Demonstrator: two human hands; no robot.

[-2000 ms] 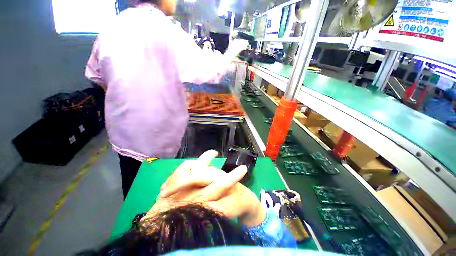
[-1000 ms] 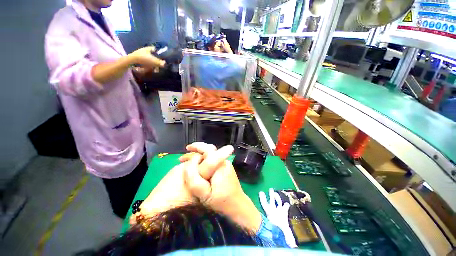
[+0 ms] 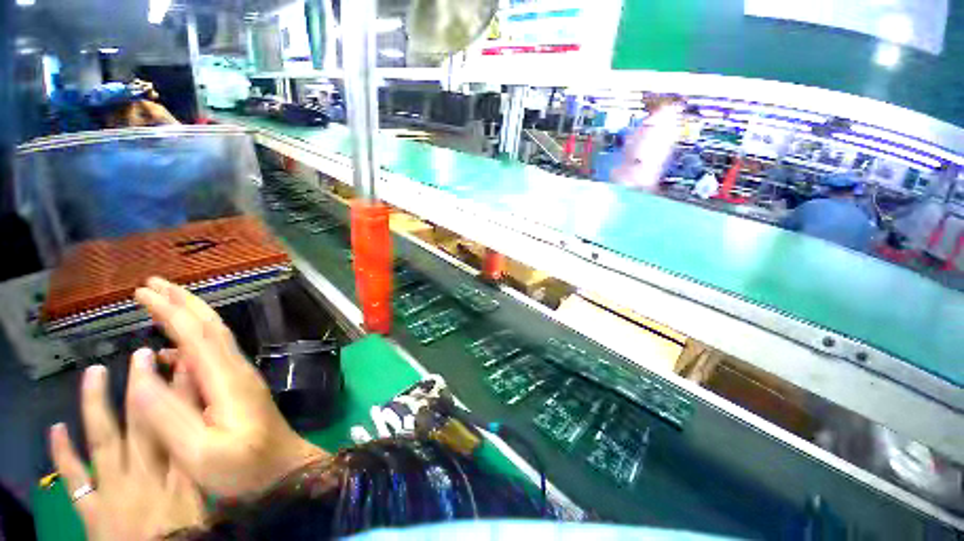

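Observation:
My left hand (image 3: 129,465), bare with a ring, is at the lower left over the green bench mat (image 3: 372,378), its fingers spread. My right hand (image 3: 220,407), also bare, overlaps it on the right with its fingers extended. Neither visibly holds anything; whether the palms touch is hidden. A glossy black cup or bin (image 3: 301,383) stands just right of my right hand. A white glove (image 3: 396,412) and a dark object with a yellow-gold patch (image 3: 455,431) lie at the mat's right edge. Dark hair covers the bottom middle.
Circuit boards (image 3: 513,370) lie along the dark lower conveyor (image 3: 698,465). A red-orange wrapped post (image 3: 371,269) stands beside the bench. The higher green belt (image 3: 592,217) runs on the right. An orange stack (image 3: 169,269) under a clear cover is at the left; people in blue are farther back.
The view has swung right, and the person in pink nearby is out of it. My hands were clasped together with fingers interlaced; now the fingers are released and extended.

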